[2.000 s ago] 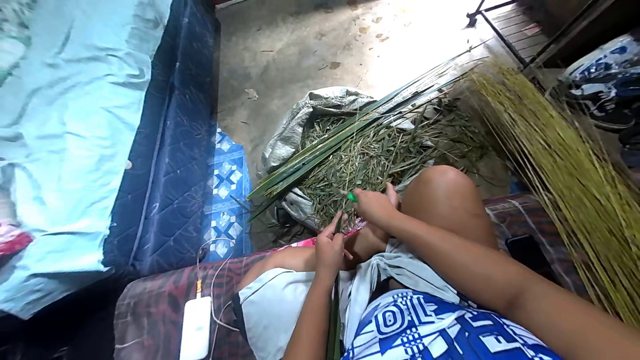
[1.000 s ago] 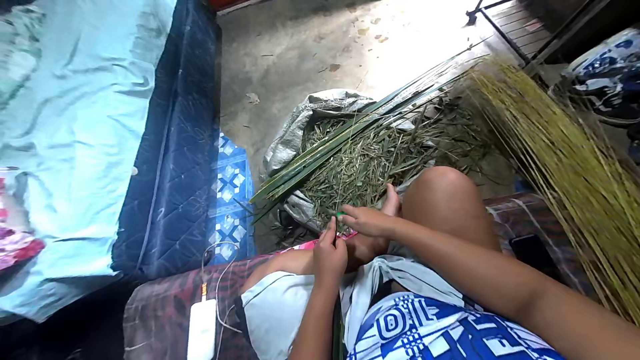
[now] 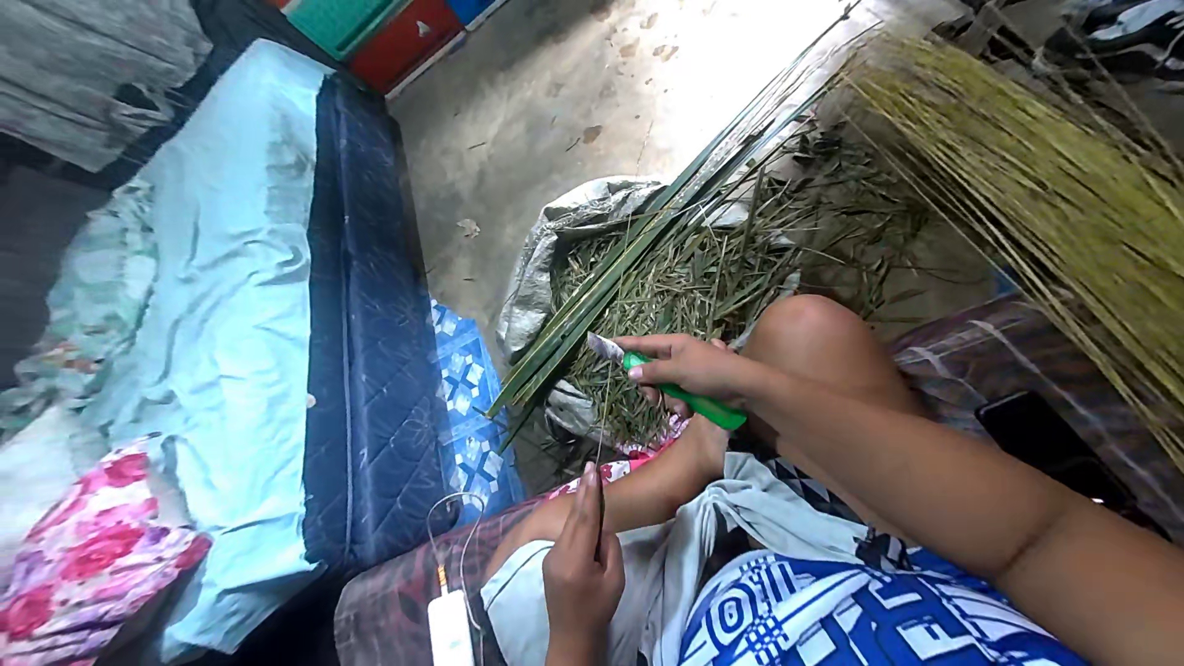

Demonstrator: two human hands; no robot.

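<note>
My right hand [image 3: 684, 370] is closed around the green handle of a small knife [image 3: 708, 407], its short blade pointing up and left over the leaf scraps. Lower and to the left, my left hand [image 3: 585, 564] pinches a thin, dark leaf strip or midrib [image 3: 601, 504] that stands up between the fingers. The blade and the strip are apart. Beyond both hands, long green palm leaves [image 3: 601, 287] lie across an opened white sack [image 3: 527, 301] filled with cut leaf scraps [image 3: 684, 287].
A large bundle of thin yellow-green midribs [image 3: 1036, 139] lies at the upper right. A black phone [image 3: 1054, 444] rests on the plaid seat at right, a white power bank [image 3: 450, 629] with a cable at lower left. A blue mattress [image 3: 370, 324] is on the left.
My hands, close together a second ago, are now apart, the right one with the knife higher up. The knife's blade and handle show more plainly. The view has shifted left.
</note>
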